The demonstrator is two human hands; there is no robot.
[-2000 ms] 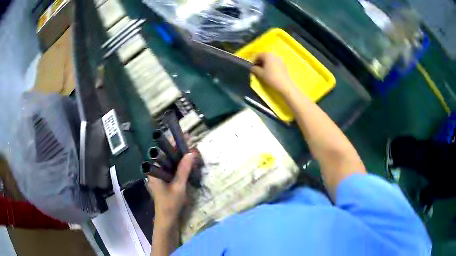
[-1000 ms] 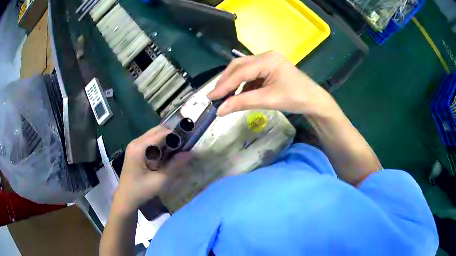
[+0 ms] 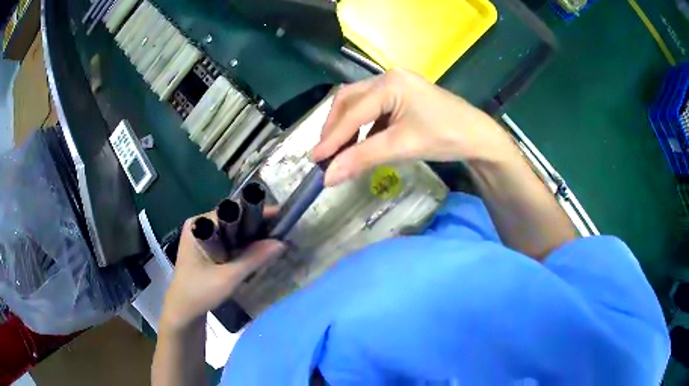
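My left hand [image 3: 215, 275] holds several dark hollow tubes [image 3: 229, 215] over the pale work block [image 3: 393, 215]. Three round open ends face up; another tube [image 3: 298, 203] lies slanted from my left thumb towards the right. My right hand [image 3: 400, 124] pinches the far end of that slanted tube between thumb and fingertips. Whether a ring sits between the fingertips is hidden by them. The work block has a yellow round sticker [image 3: 385, 182].
The yellow tray [image 3: 415, 34] lies beyond my right hand. A row of pale bars [image 3: 155, 49] runs to the upper left. A white counter [image 3: 132, 156], a bag of dark tubes [image 3: 57, 241] and white paper [image 3: 155, 286] are at left. A blue crate [image 3: 672, 124] stands at far right.
My right hand has come from the yellow tray to the slanted tube's end and stays there. My left hand has turned the tubes' open ends upward. The view has shifted.
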